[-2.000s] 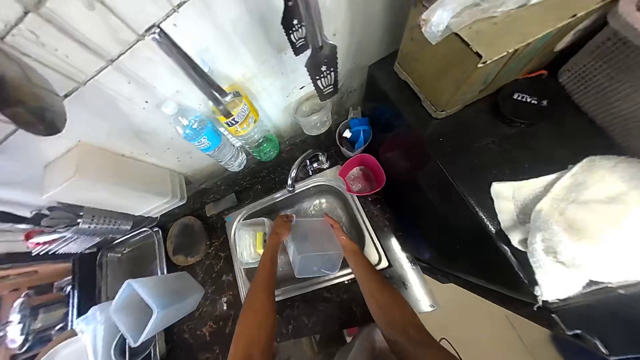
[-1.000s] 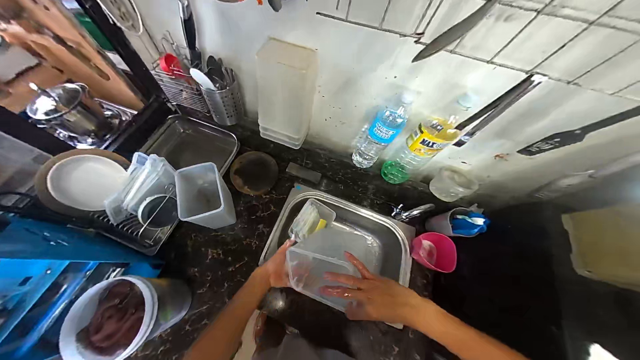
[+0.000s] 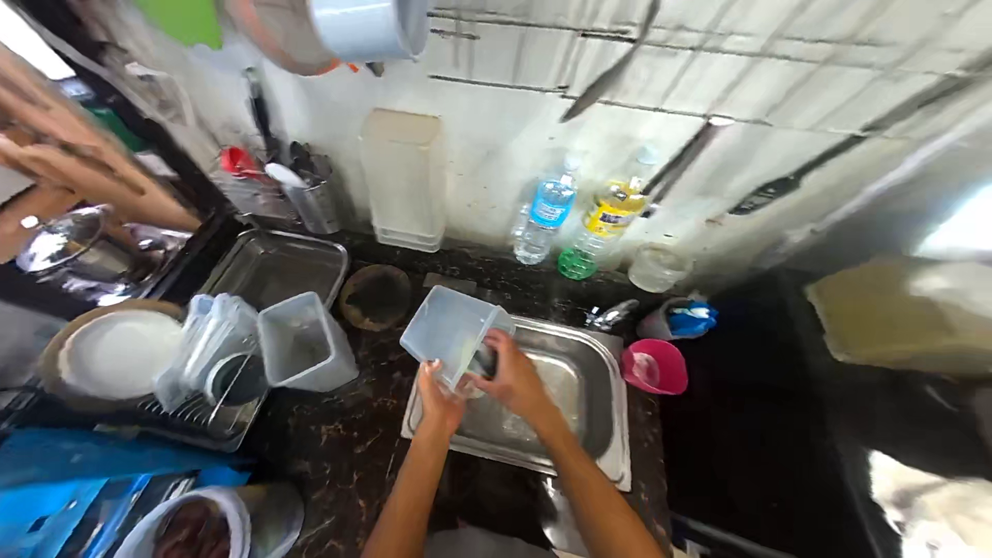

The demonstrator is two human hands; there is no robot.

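Both my hands hold a clear plastic container [image 3: 449,325], tilted above the left part of the stainless steel sink [image 3: 573,387]. My left hand [image 3: 440,399] grips its near lower edge, and my right hand [image 3: 511,372] grips its right side. Something yellowish shows through or behind the container; what it is cannot be made out. The faucet [image 3: 612,314] stands at the sink's back right, beside a pink plastic cup [image 3: 655,366]. Another clear container [image 3: 306,341] stands on the counter to the left, next to the dish rack.
A dish rack [image 3: 225,422] holds clear containers and lies near white plates [image 3: 120,353]. Behind are a metal tray [image 3: 279,267], a round brown dish [image 3: 376,297], a tall container [image 3: 407,182], two bottles [image 3: 546,213] [image 3: 604,225] and a glass jar [image 3: 659,267]. A bucket [image 3: 240,515] stands front left.
Both hands have lifted the clear container and moved it left from over the sink's middle, tilting it. The view has turned toward the left since the earliest frame.
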